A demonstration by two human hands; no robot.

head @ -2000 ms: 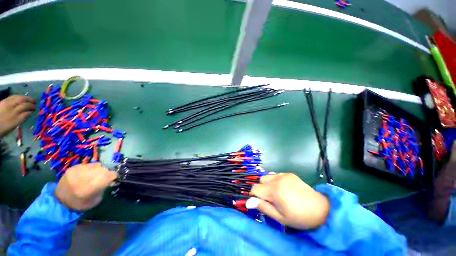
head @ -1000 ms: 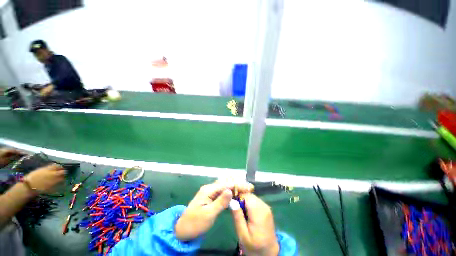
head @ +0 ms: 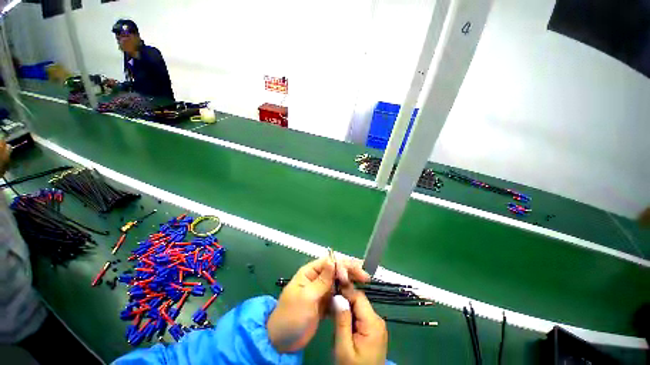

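My left hand (head: pixel 303 303) and my right hand (head: pixel 358 321) are together at lower centre, fingertips pinching one thin dark cable lead (head: pixel 332 258) whose small pale tip points up between them. The rest of the lead is hidden by my fingers. A white cot covers one right fingertip. Black cable leads (head: pixel 392 292) with metallic tips lie on the green bench behind and right of my right hand. A pile of red-and-blue end pieces (head: pixel 171 274) lies left of my left sleeve.
A yellow-green tape roll (head: pixel 206 226) touches the pile's back. Black cable bundles (head: pixel 96 190) and a neighbour's sleeve are at left. A grey upright (head: pixel 427 128) rises behind my hands. A black bin (head: pixel 570 348) is cut off at lower right. A person sits across the line.
Two seconds ago my hands held the fanned bundle of finished leads low on the bench; now they are raised together. Since one second ago the view has swung left and my hands remain together.
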